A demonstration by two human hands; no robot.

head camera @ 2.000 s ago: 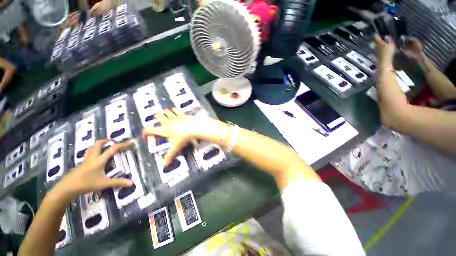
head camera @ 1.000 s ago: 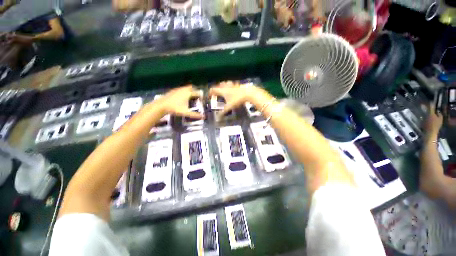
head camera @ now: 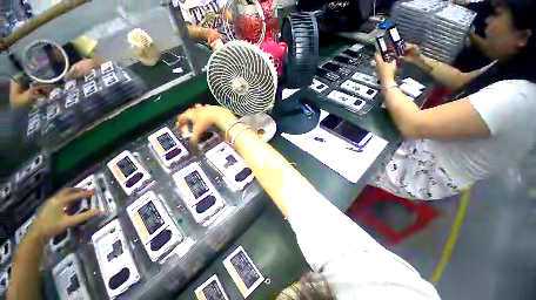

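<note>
White-backed keypad phones, such as this one (head camera: 114,258), lie face down in two rows in a clear blister tray (head camera: 188,243). Several hold a dark printed battery (head camera: 148,218); the named phone shows a bare compartment. My left hand (head camera: 62,214) is over a back-row phone (head camera: 101,199) at the left, thumb and fingers apart. My right hand (head camera: 205,122) is bent over the back-right phone (head camera: 205,139) and hides much of it; its grip cannot be made out. Two loose batteries (head camera: 243,270) lie on the green mat in front of the tray, one cut off by the bottom edge.
A round fan (head camera: 241,79) stands on its white base (head camera: 258,126) beyond my right hand. Right of it are a paper sheet (head camera: 347,161), a dark smartphone (head camera: 345,130) and another phone tray (head camera: 352,96). A person (head camera: 470,117) at the right holds phones. A partition edges the bench's back.
My hands were close together at the back row; now they are far apart, left hand at the left, right hand at the back-right corner. The view has turned right. More phones show printed batteries.
</note>
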